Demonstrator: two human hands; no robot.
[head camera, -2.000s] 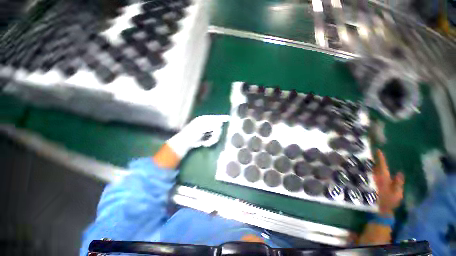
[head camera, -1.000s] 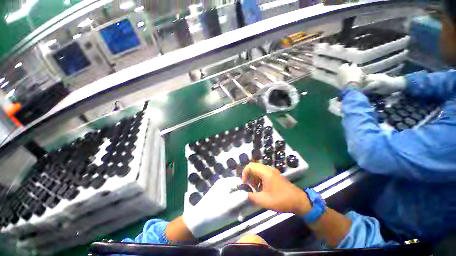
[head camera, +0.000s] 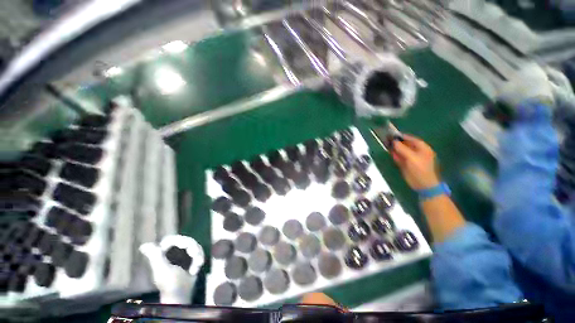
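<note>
A white foam tray (head camera: 290, 211) with rows of black round parts lies in front of me; matte faces fill most pockets and glossy ones group at its right end. My left hand (head camera: 173, 265), in a white glove, is left of the tray and holds a black round part (head camera: 179, 257). My bare right hand (head camera: 413, 161), with a blue wristband, is beyond the tray's right edge near the plastic bag. Its fingertips are together at a small dark thing, too blurred to name.
A stack of filled foam trays (head camera: 148, 183) stands at left. A clear plastic bag (head camera: 384, 88) with a dark inside is at the back, beside the roller conveyor (head camera: 302, 50). A coworker's blue sleeve (head camera: 526, 183) and gloved hand (head camera: 529, 85) are at right.
My hands were together over the tray. The right has moved away right to beside the bag; the left has moved left with a black part. The view has tilted down.
</note>
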